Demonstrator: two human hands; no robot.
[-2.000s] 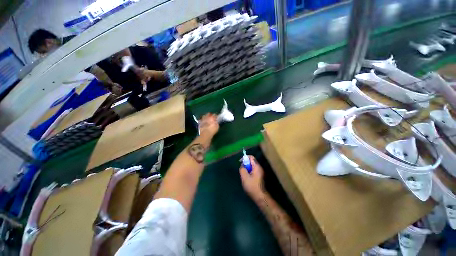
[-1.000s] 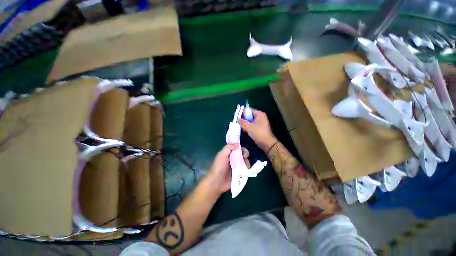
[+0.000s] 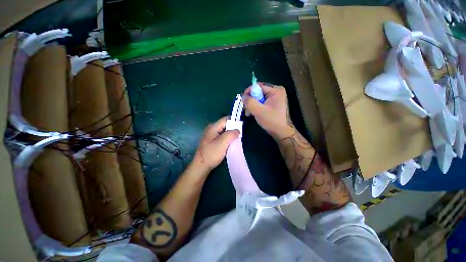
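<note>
A white and pale-pink cat-ear headband is held upright in the middle, its slotted white end pointing away from me and its ears near my shirt. My left hand grips the band just below the slotted end. My right hand holds a blue glue bottle with a pale green nozzle tip pointing up and away. The right fingertips are close beside the slotted end; whether they touch it I cannot tell.
The left stack has pink bands on cardboard, with dark lead wires spilling over the green mat. On the right, cat-ear headbands lie on and beside cardboard layers. A green edge strip crosses beyond.
Since the first frame my left hand has brought a headband from the line to the middle. Since the second, it has moved up to near the slotted end. The view has tilted down.
</note>
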